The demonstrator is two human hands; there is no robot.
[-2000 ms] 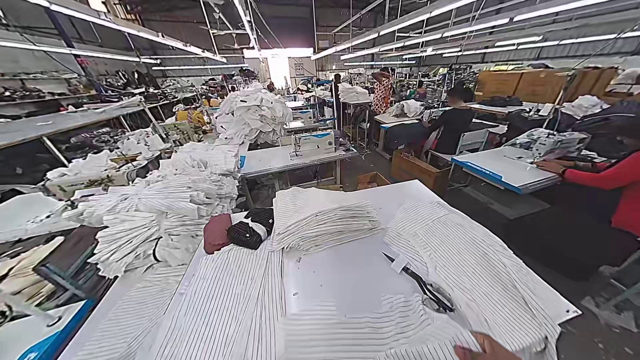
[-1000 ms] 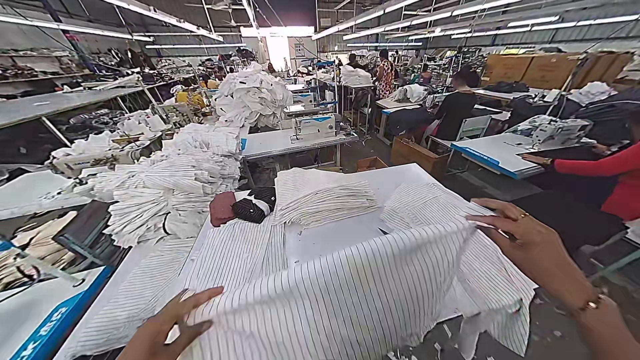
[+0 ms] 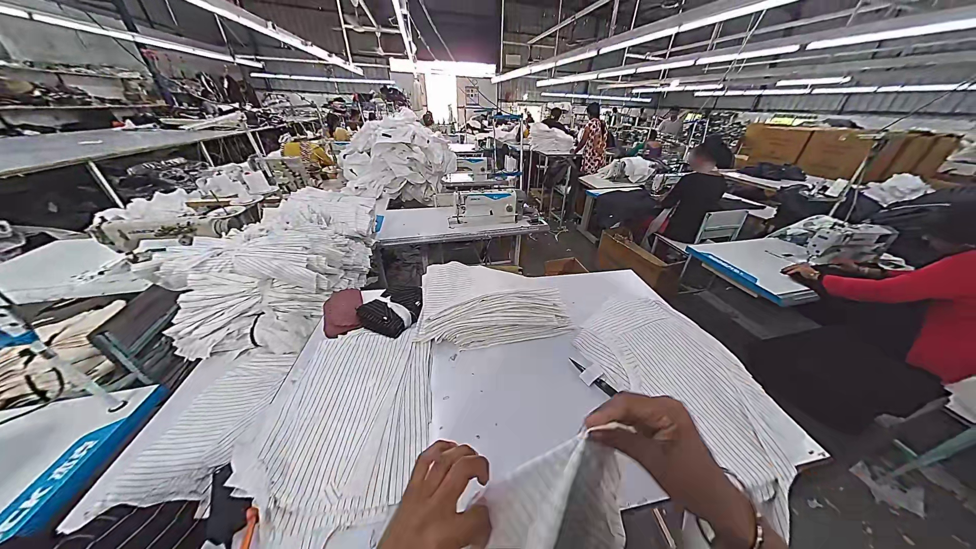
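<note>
My right hand [image 3: 671,450] pinches the top edge of a striped white fabric piece [image 3: 560,488], which hangs down over the near edge of the white table [image 3: 488,396]. Beside it, my left hand [image 3: 442,496] has curled fingers at the cloth's left side; whether it grips the cloth is unclear. A dark-handled tool [image 3: 602,379] with a white band lies on the table, partly hidden by my right hand. Striped fabric stacks lie to the left [image 3: 351,412], at the back [image 3: 496,305] and to the right [image 3: 671,358]. A dark bundle [image 3: 389,311] and a maroon one [image 3: 343,313] sit at the back left.
Heaped white fabric [image 3: 267,267] rises on the left. A sewing machine [image 3: 484,207] stands on a table ahead. At right, a person in a red sleeve [image 3: 877,286] works at another machine table [image 3: 755,263]. Cardboard boxes [image 3: 633,255] stand on the floor beyond my table.
One second ago both hands held a striped piece spread wide across the table. Now the hands are closer together near the front edge, and the table surface and the tool show again.
</note>
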